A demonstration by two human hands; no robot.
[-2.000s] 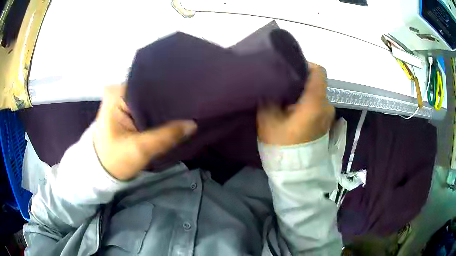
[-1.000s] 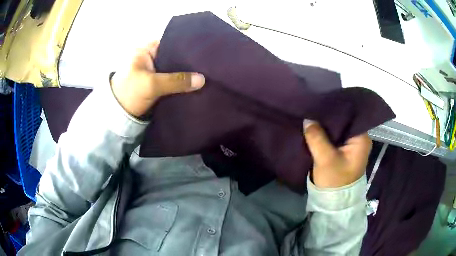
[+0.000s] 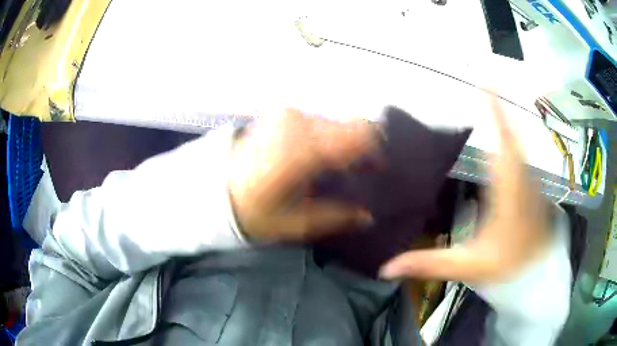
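Observation:
A dark purple garment panel point(image 3: 406, 182) hangs, bunched and blurred, over the front edge of the white table in the middle. My left hand point(image 3: 304, 179) is blurred and grips the panel's left part, its fingers pointing right. My right hand point(image 3: 497, 223) is right of the panel, blurred, with thumb and fingers spread wide and nothing seen in it. The thumb tip is close to the panel's lower edge; whether it touches cannot be told.
White machine table point(image 3: 203, 61) with a ruler strip along its front edge. Machine part with blue stripe point(image 3: 568, 27) at upper right. Small tools point(image 3: 595, 162) at the right table edge. Blue basket point(image 3: 24, 169) and tan taped edge point(image 3: 47, 61) at left. More purple cloth point(image 3: 115, 152) hangs below the table.
The panel was spread between both hands and is now bunched in my left hand, which has moved right and down. My right hand has let go, opened and moved right.

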